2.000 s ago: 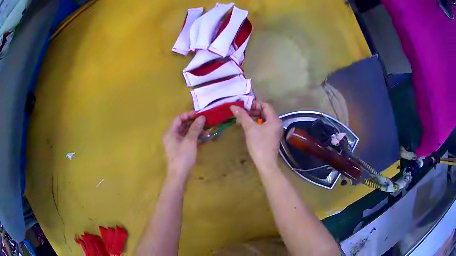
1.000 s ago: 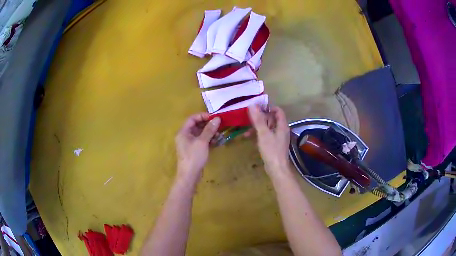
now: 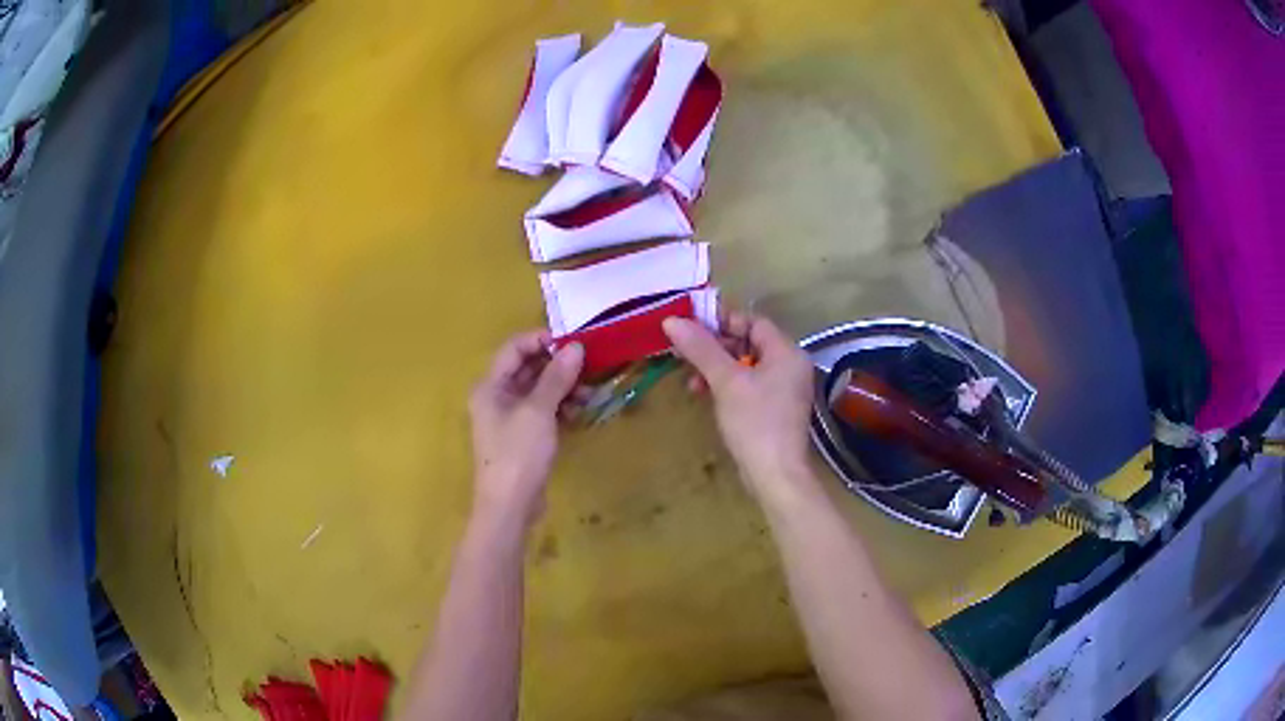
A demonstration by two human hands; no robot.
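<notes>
A red turned piece (image 3: 629, 335) is stretched between my two hands, just below the row of unturned pieces. My left hand (image 3: 524, 411) pinches its left end between thumb and fingers. My right hand (image 3: 753, 387) holds its right end, with a small orange tip showing between the fingers; the rest of that tool is hidden. Green thread snips (image 3: 630, 389) lie under the piece, partly hidden by my hands. Unturned pieces (image 3: 627, 279) with pale pink-white outsides and red openings lie in an overlapping row above.
The steam iron (image 3: 923, 430) stands right of my right hand, beside a dark rest pad (image 3: 1057, 296). Turned red pieces (image 3: 352, 690) lie at the lower left. A white scrap (image 3: 221, 465) is at left. A grey padded arm (image 3: 42, 380) borders the left, magenta fabric (image 3: 1212, 211) the right.
The view has shifted slightly. Both hands still hold the red piece; my right thumb, blurred one second ago, now rests on its right end.
</notes>
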